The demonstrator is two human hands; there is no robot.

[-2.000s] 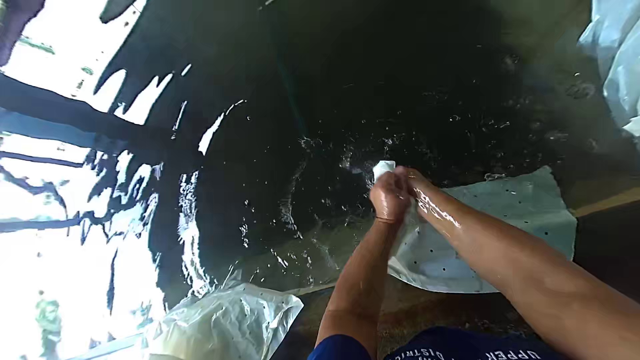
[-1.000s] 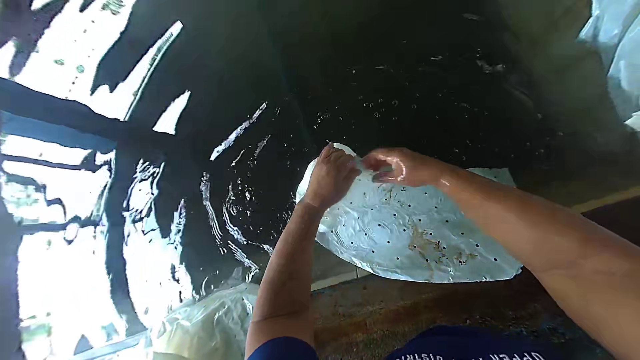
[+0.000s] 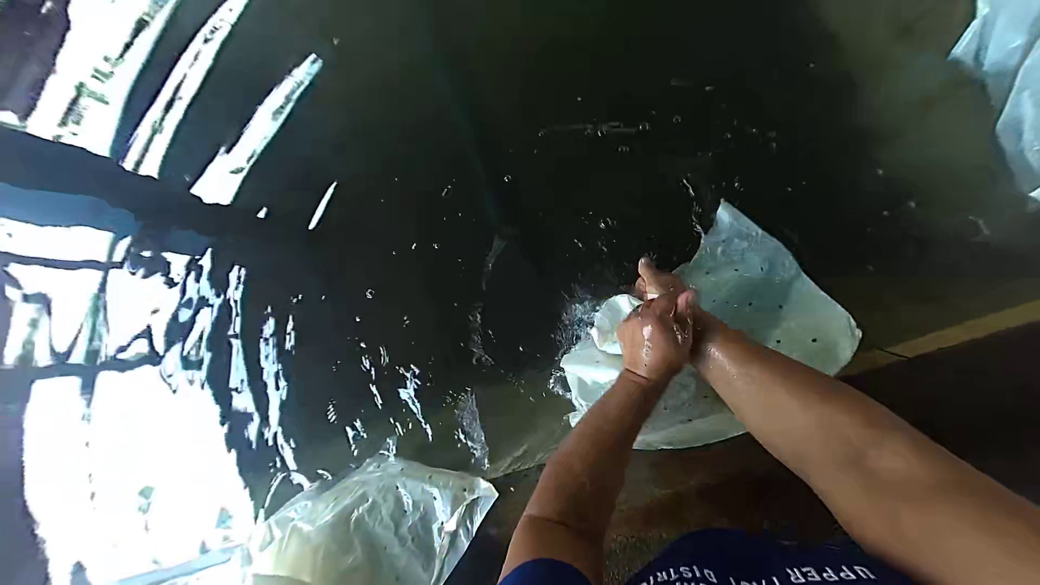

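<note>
A whitish plastic sheet with small dark holes [image 3: 772,301] lies partly in dark water [image 3: 504,162] and partly over the near edge. My left hand [image 3: 656,337] is closed on a bunched fold of it. Pressed against it is my right hand [image 3: 662,284], its thumb side uppermost and its fingers partly hidden behind the left. Both hands are wet, and water splashes beside the bunched part. Whether the right hand grips the sheet too cannot be made out.
A second translucent plastic sheet [image 3: 382,512] hangs over the near edge at lower left. More pale plastic [image 3: 1011,89] is at the upper right. The tank's near ledge [image 3: 959,333] runs behind my right forearm. Bright reflections cover the water at left.
A second ago my hands were apart on the spread-out sheet, further left; now they are together, with part of it bunched. The sheet's right part has swung up over the water.
</note>
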